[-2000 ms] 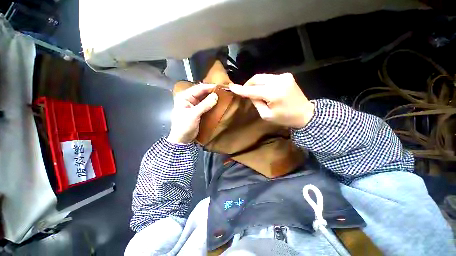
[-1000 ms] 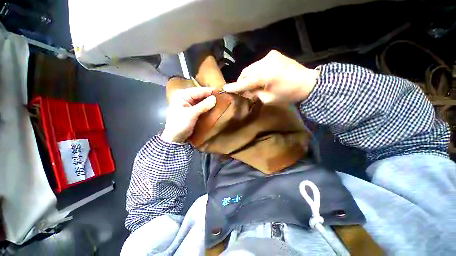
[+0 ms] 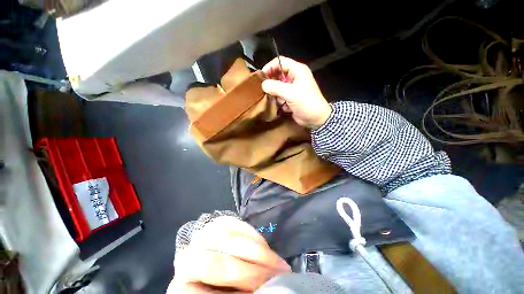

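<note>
The tan canvas bag (image 3: pixel 287 155) lies over the lap, creased, with its open end away from me. A smooth orange-brown leather band (image 3: pixel 230 109) runs along that end. My right hand (image 3: pixel 296 95) pinches the band's right end. A thin dark pointed tool (image 3: pixel 277 54) with a red bit at the grip rises from its fingers. My left hand (image 3: pixel 230 258) is off the bag, low and close to the camera near the apron; its fingers are blurred and partly cut off by the bottom edge, so whether it holds anything cannot be told.
A white-covered table (image 3: pixel 149 43) edge crosses the top, just beyond the bag. A red divided tray (image 3: pixel 92 178) with a white label is at left. Tan straps (image 3: pixel 477 92) hang in loops at right. A white cord loop (image 3: pixel 351 218) lies on the dark apron (image 3: pixel 322 221).
My left hand has let go of the bag and moved down towards me. My right hand is now turned, with the pointed tool standing up from it. The leather band now shows uncovered.
</note>
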